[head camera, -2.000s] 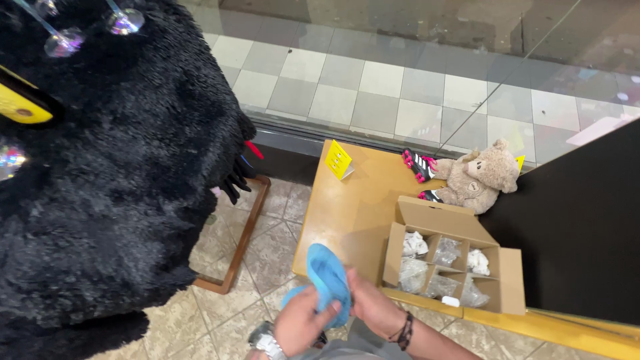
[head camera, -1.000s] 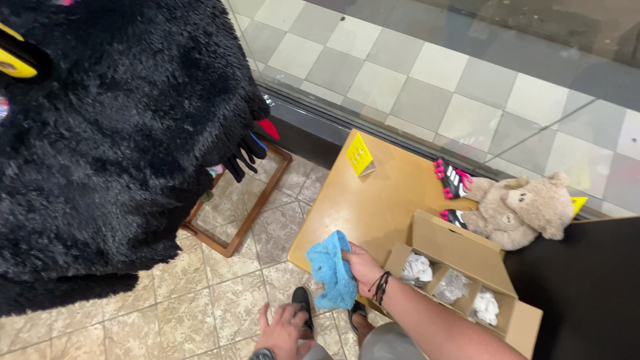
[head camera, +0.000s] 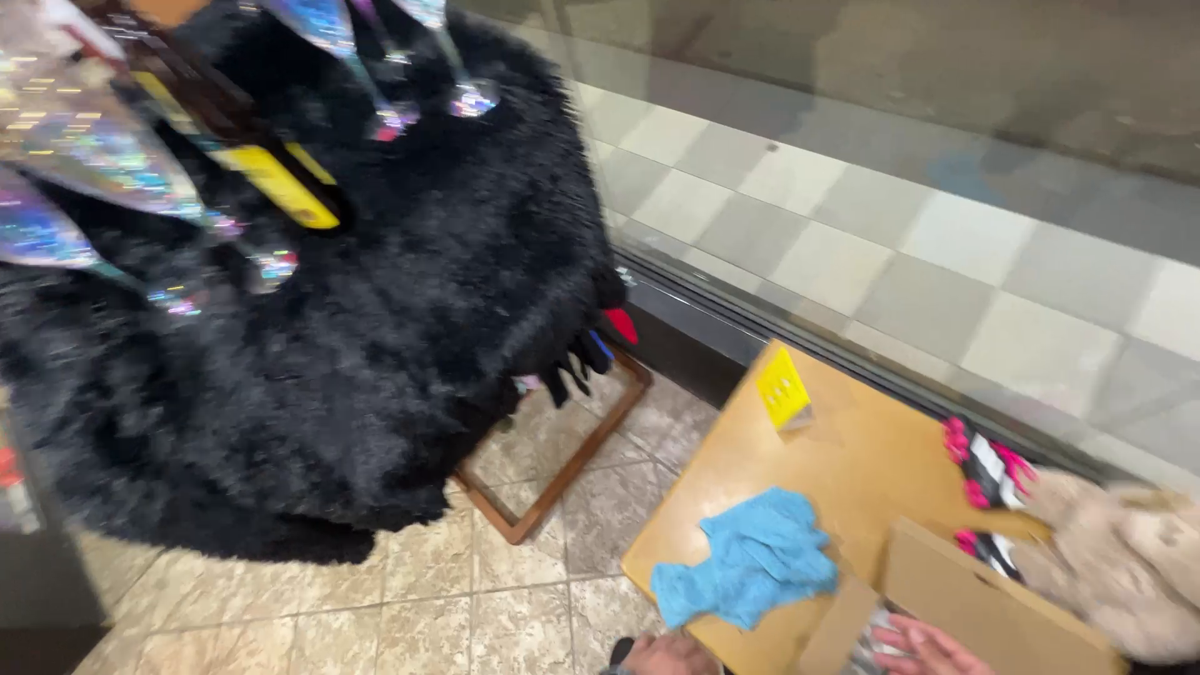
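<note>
A blue cloth (head camera: 750, 560) lies crumpled on the wooden tabletop (head camera: 844, 450), near its left edge. At the bottom edge of the view is my left hand (head camera: 667, 654), just below the cloth and only partly in view; whether it holds anything is hidden. My right hand (head camera: 928, 647) reaches into the open cardboard box (head camera: 984, 600), its fingers by a clear or white wrapped item (head camera: 877, 637). Whether the fingers grip that item cannot be told. Most of the box's inside is out of view.
Right of the box lies a plush teddy bear (head camera: 1116, 562) with black and pink shoes. A yellow folded card (head camera: 784, 389) stands near the table's back corner. Black fur fabric (head camera: 375, 356) bearing glasses with glittery stems fills the left. A wooden frame (head camera: 572, 478) is beneath; a glass pane runs behind.
The blue cloth, in my right hand a second ago, now lies on the table. My right hand has moved to the box. The view has swung toward the fur-covered display.
</note>
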